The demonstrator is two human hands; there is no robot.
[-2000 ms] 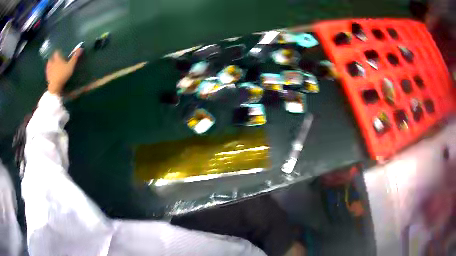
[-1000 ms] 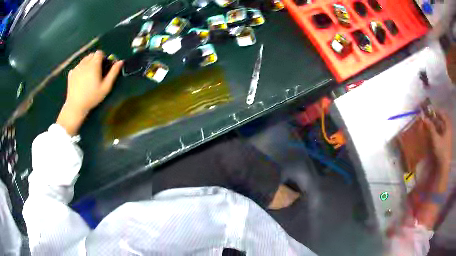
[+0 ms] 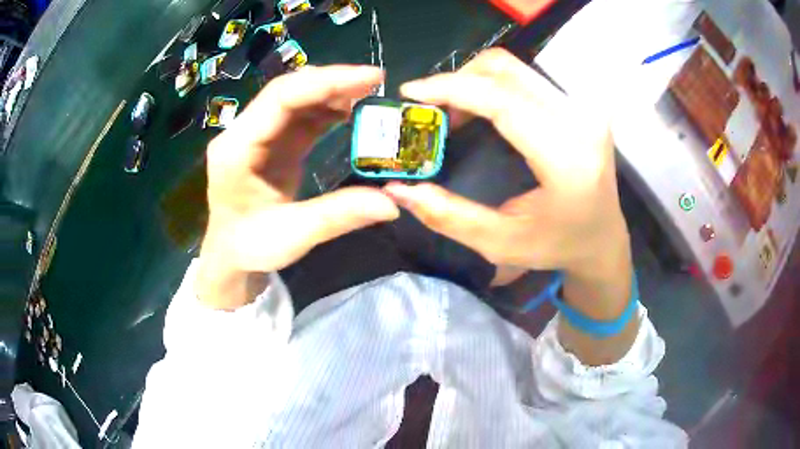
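Note:
A smartwatch screen module (image 3: 399,140) with a teal rim shows its back, with a white block on the left and gold flex on the right. It is held up in front of my body. My left hand (image 3: 289,171) grips its left side between thumb and fingers. My right hand (image 3: 517,158) grips its right side the same way. A blue wrist strap (image 3: 596,316) is around my right wrist. More screen modules (image 3: 232,33) lie on the dark green mat (image 3: 105,224) at the upper left.
A white machine table (image 3: 605,70) at right bears a blue stick (image 3: 671,51), brown fixture plates (image 3: 704,88) and a red button (image 3: 723,267). Tweezers (image 3: 376,44) lie behind my hands. A red-orange tray corner (image 3: 525,7) shows at the top. The amber sheet (image 3: 182,210) is partly hidden by my left hand.
My left hand has come in from the mat and my right hand from the machine table. Both now hold a module at the centre. The view has shifted, leaving most of the tray out of frame.

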